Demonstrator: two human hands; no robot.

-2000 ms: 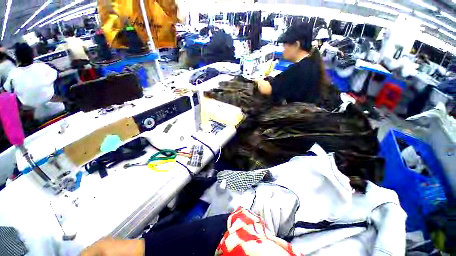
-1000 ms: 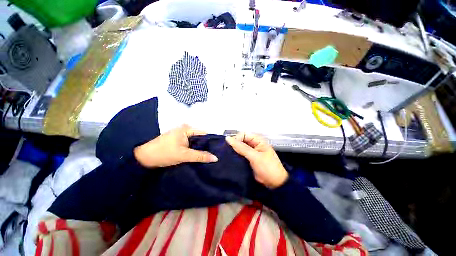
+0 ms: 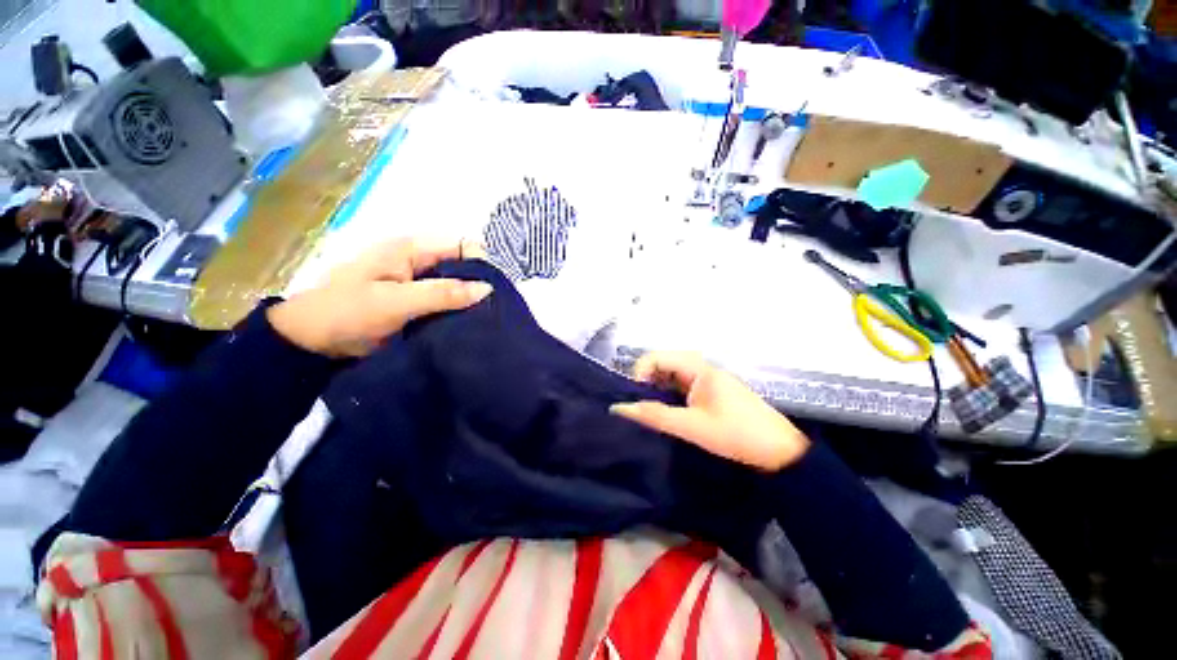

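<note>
A navy garment panel (image 3: 516, 400) hangs between my hands over the table's front edge and my lap. My left hand (image 3: 374, 303) grips its upper left edge between thumb and fingers. My right hand (image 3: 716, 415) pinches its edge on the right, lower and nearer to me. A pale grey strip (image 3: 287, 462) shows below my left forearm. The needle area of the sewing machine (image 3: 725, 181) is beyond the cloth, with no cloth under it that I can see.
A small checked piece (image 3: 532, 230) lies on the white table (image 3: 633, 277). Yellow-and-green snips (image 3: 891, 322) lie at the right, by a checked scrap (image 3: 991, 397). A mint-green block (image 3: 893, 183) sits on brown cardboard (image 3: 826, 152). A grey motor box (image 3: 161, 135) stands at left.
Two seconds ago the view faced right. Since one second ago, my hands have moved apart and spread the navy cloth, my left hand rising. A pale strip now shows at left.
</note>
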